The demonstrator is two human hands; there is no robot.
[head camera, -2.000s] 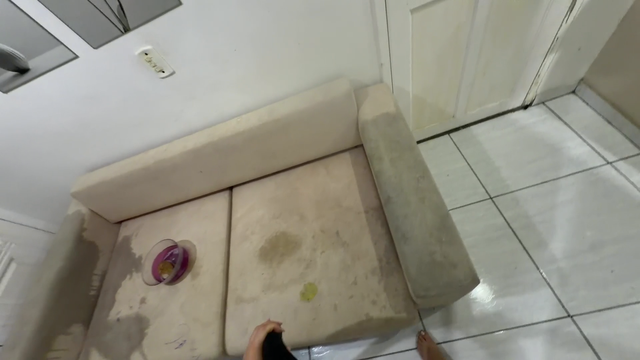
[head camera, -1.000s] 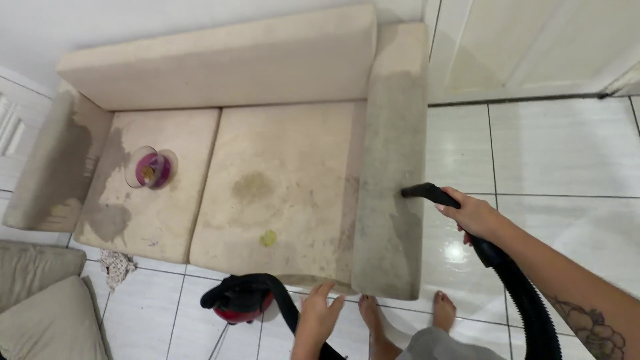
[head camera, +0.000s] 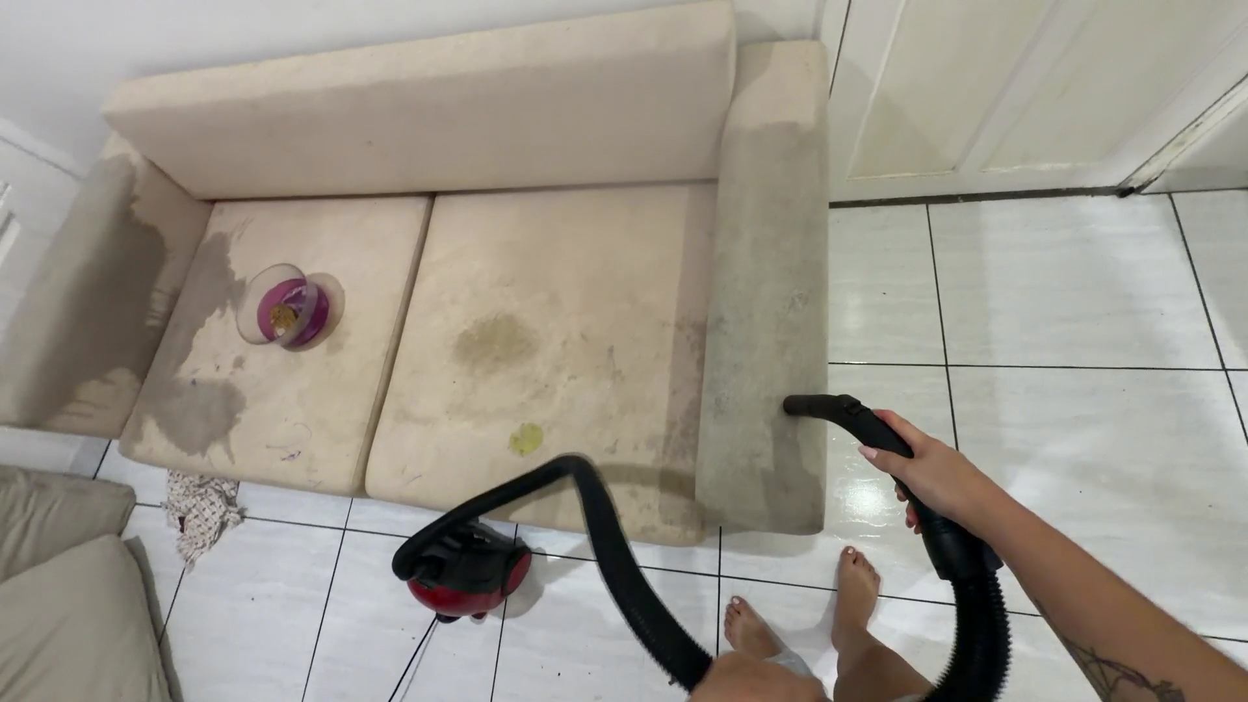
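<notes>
My right hand [head camera: 926, 468] grips the black curved handle of a vacuum hose [head camera: 863, 421]. The wand's tip rests on the damp, greyish right armrest [head camera: 765, 292] of a beige fabric sofa [head camera: 439, 107]. At the bottom edge, my left hand [head camera: 759, 680] is by the ribbed hose [head camera: 624, 575], partly cut off, its fingers hidden. The hose loops to a red and black canister vacuum [head camera: 468, 575] on the floor. A clear bowl with purple liquid and a yellowish thing [head camera: 286, 307] stands on the left seat cushion. The right cushion [head camera: 585, 283] bears a brown stain and a yellow-green spot.
Beige cushions [head camera: 78, 604] lie at the lower left, near a crumpled crocheted cloth [head camera: 203, 512] on the white tiled floor [head camera: 1082, 292]. My bare feet [head camera: 858, 580] stand by the sofa's front right corner. A white door [head camera: 975, 88] is behind. A thin cord trails from the vacuum.
Two seconds ago the vacuum and hose were not in view. Since one second ago, the wand tip has moved towards the front of the armrest, and my left hand has dropped to the bottom edge.
</notes>
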